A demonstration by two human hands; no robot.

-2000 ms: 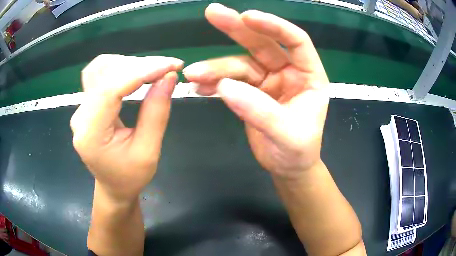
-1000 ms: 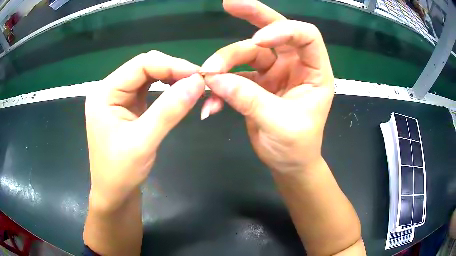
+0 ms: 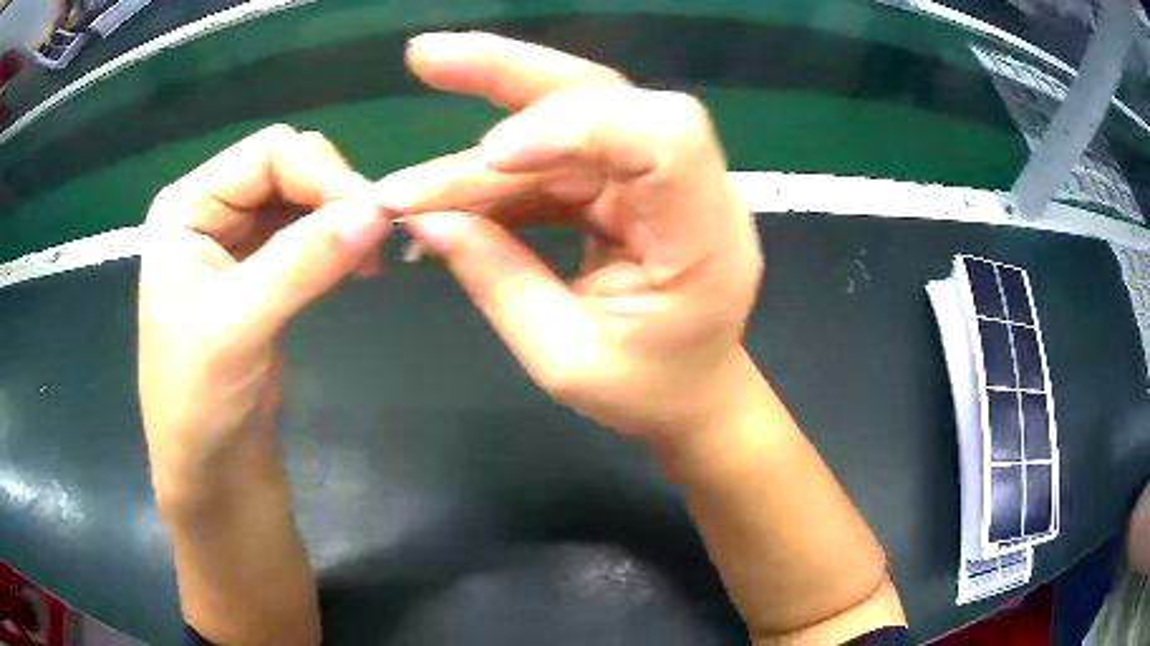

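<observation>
My left hand [image 3: 240,290] is raised over the bench at the left, thumb and forefinger pinched together. My right hand [image 3: 605,240] is raised beside it, thumb and forefinger meeting the left fingertips, its other fingers spread. A tiny thin thing shows between the fingertips; it is too small and blurred to name, and I cannot tell which hand holds it. A stack of sticker sheets [image 3: 1019,410] with black rectangles in two rows lies on the bench at the right.
The dark bench top [image 3: 807,328] lies under my hands. Beyond it run a white edge rail [image 3: 870,197] and a green conveyor belt [image 3: 807,114]. A grey post [image 3: 1072,126] stands at the upper right. Part of a person [image 3: 1139,536] shows at the right edge.
Both hands have shifted left in the picture. Their fingertips were apart two seconds ago and now meet. The stack appears slightly further left and higher, with the whole view shifted.
</observation>
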